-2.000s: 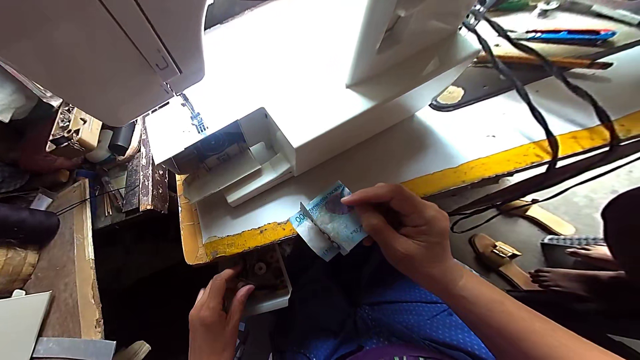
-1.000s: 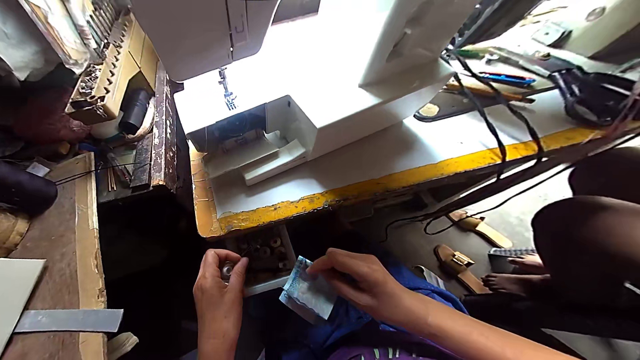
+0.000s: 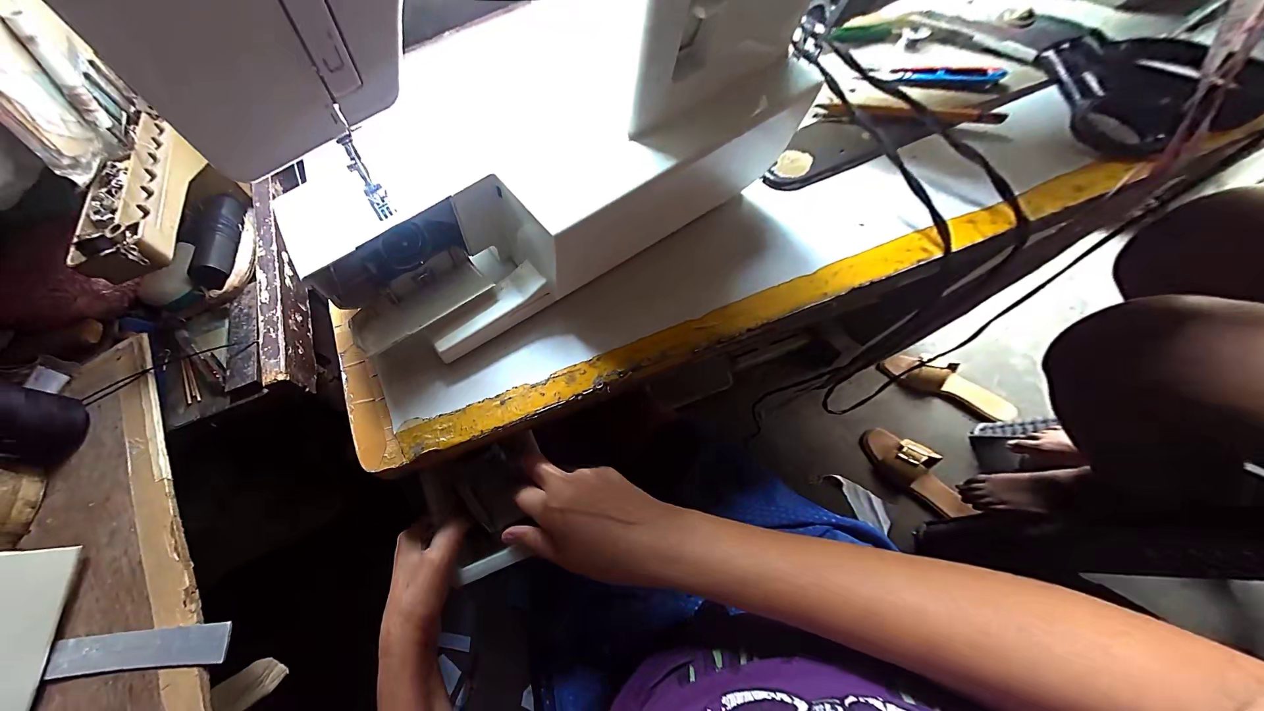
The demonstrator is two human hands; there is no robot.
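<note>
A small open drawer (image 3: 494, 563) juts out beneath the yellow-edged table (image 3: 612, 370). My left hand (image 3: 427, 563) is at the drawer's left side, its fingertips inside or on the rim; whether it holds anything is hidden. My right hand (image 3: 588, 518) reaches over the drawer's right side, its fingers partly in shadow under the table edge. A dark, blurred shape lies between the two hands; I cannot tell what it is. Above stands a white sewing machine (image 3: 681, 188) with its needle and presser foot (image 3: 373, 188) over the open bobbin area (image 3: 405, 247).
Black cables (image 3: 913, 178) hang over the table's right part, near pens (image 3: 948, 75) and a black object (image 3: 1145, 99). At left are a wooden bench (image 3: 109, 444), a metal strip (image 3: 138, 650) and a thread cone (image 3: 39, 425). Sandals (image 3: 913, 469) and another person's feet (image 3: 1027, 489) are at right.
My right hand has moved left to the drawer, beside my left hand. The banknotes it held earlier are no longer plainly visible.
</note>
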